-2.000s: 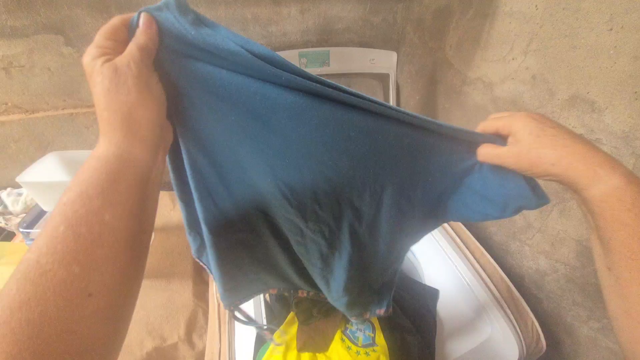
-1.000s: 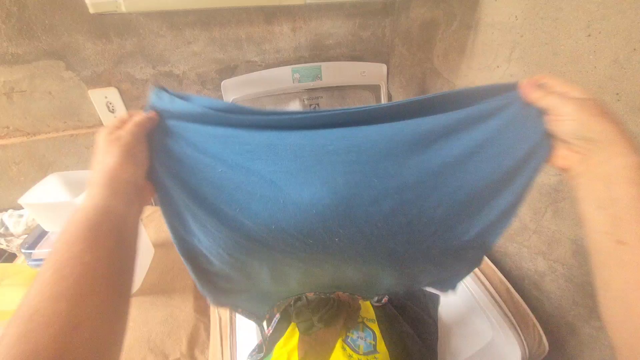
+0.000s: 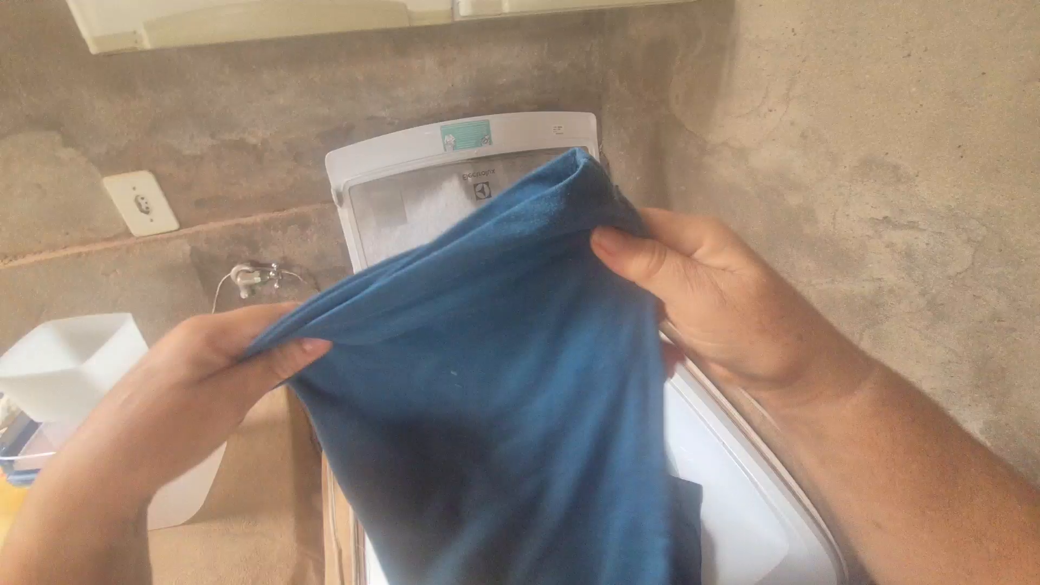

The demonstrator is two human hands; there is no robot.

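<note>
A blue cloth garment [image 3: 487,390] hangs between my two hands, in front of a white top-loading washing machine [image 3: 731,487]. My left hand [image 3: 211,366] pinches its upper left corner, thumb on the near side. Higher up, my right hand [image 3: 699,284] grips the upper right edge, with the fingers partly behind the cloth. The top edge slopes up to the right and looks folded over. Behind the garment stands the machine's raised lid [image 3: 463,134]. A piece of dark cloth [image 3: 686,520] shows past the garment's lower right edge; the machine's opening is hidden.
At the left are a white plastic container [image 3: 73,366] and a blue-rimmed container [image 3: 24,455]. A wall socket [image 3: 140,203] and a tap [image 3: 252,278] are on the rough wall behind. A pale cabinet or shelf [image 3: 268,24] runs along the top.
My hands have come closer together and the garment, spread wide a second ago, now hangs narrower. The yellow cloth seen below it earlier is hidden.
</note>
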